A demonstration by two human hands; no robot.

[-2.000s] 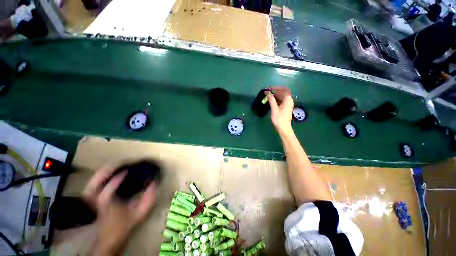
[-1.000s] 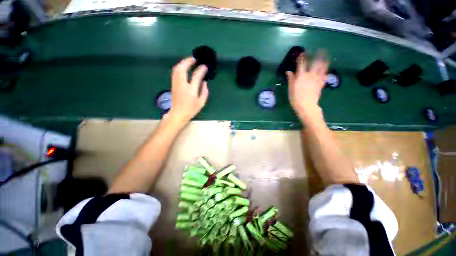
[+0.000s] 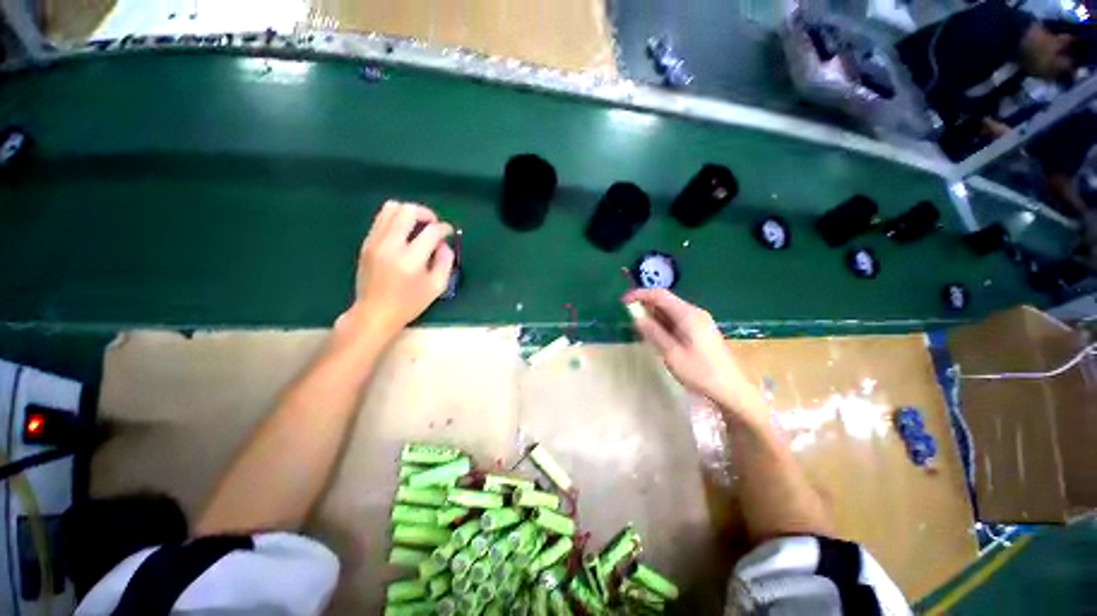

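Note:
My left hand is over the green belt with its fingers on a black-rimmed end cap, mostly hidden by the hand; a red lead shows beside it. My right hand pinches a battery cell by the belt's near edge; only its pale end and a red lead show. An end cap with white face lies just beyond it. Black housings stand or lean on the belt, one at centre and one right of it. Green battery cells are heaped on the cardboard.
More housings and end caps are on the belt at right. A pale cell lies at the belt's near edge. Blue bundle, open carton at right; white control box at left. A person is at upper right.
My left hand has left the black housing and come down to the end cap. My right hand has moved from the right-hand housing toward the belt's near edge, now holding a cell.

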